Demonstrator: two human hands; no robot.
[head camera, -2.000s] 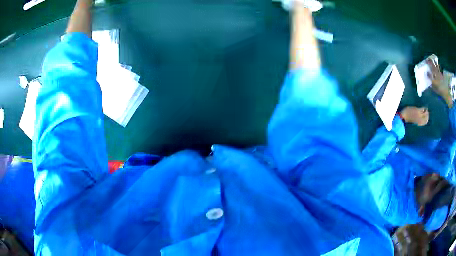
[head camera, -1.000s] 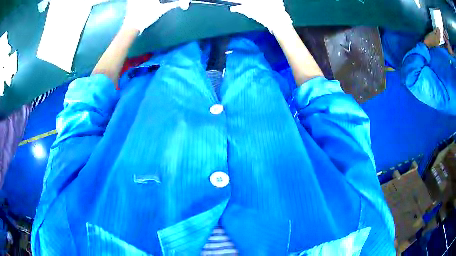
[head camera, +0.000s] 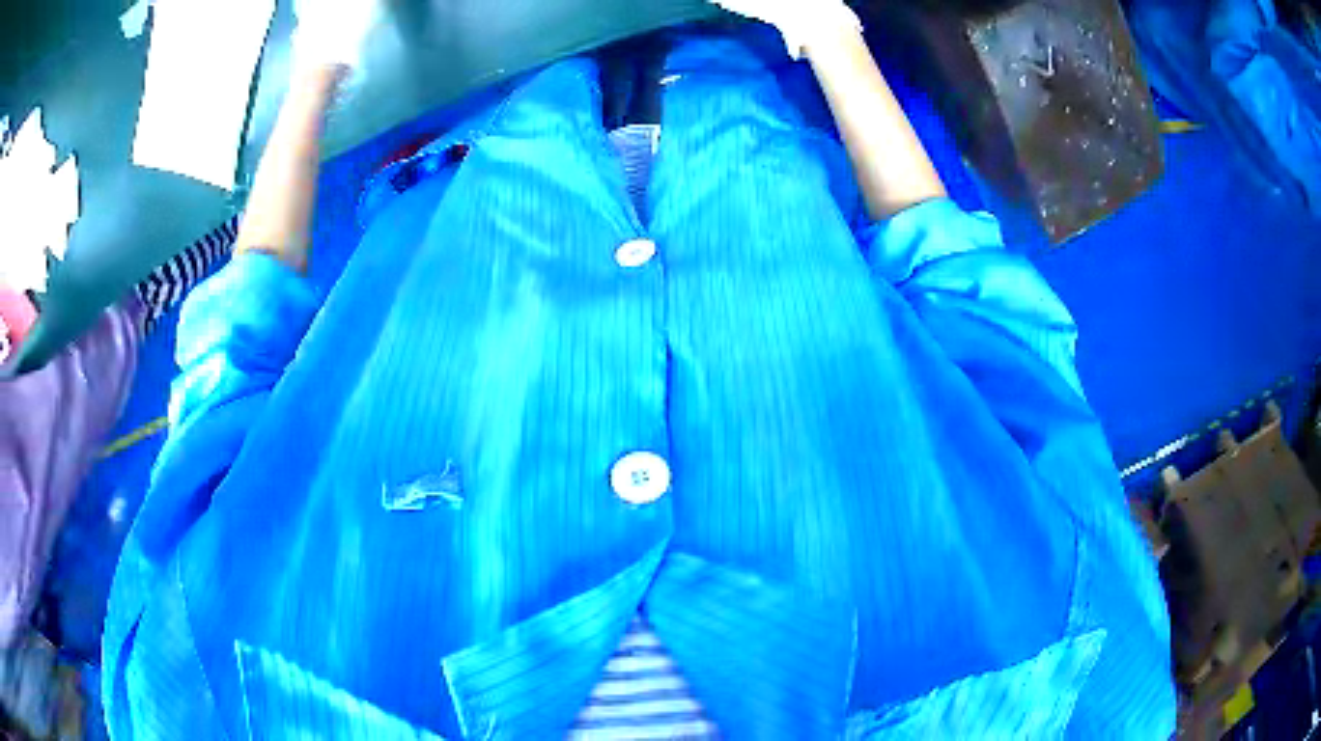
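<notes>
My left hand (head camera: 333, 32), in a white glove, is at the top edge of the picture, washed out by glare and partly cut off. My right hand (head camera: 804, 18), also in a white glove, is at the top edge right of the middle and partly cut off. Whether either hand holds anything cannot be seen. A flat white sheet (head camera: 200, 87) lies on the dark green bench just left of my left hand.
Ragged white pieces (head camera: 41, 210) lie at the far left of the green bench (head camera: 478, 87). A person in a purple garment (head camera: 65, 449) is at the left. A brown scuffed stool (head camera: 1069, 116) stands right of my right forearm. Brown cartons (head camera: 1243, 528) are at the lower right.
Since a second ago, the view has tilted further down. My hands have moved farther apart and nearer the top edge. The dark thin piece between them is out of view.
</notes>
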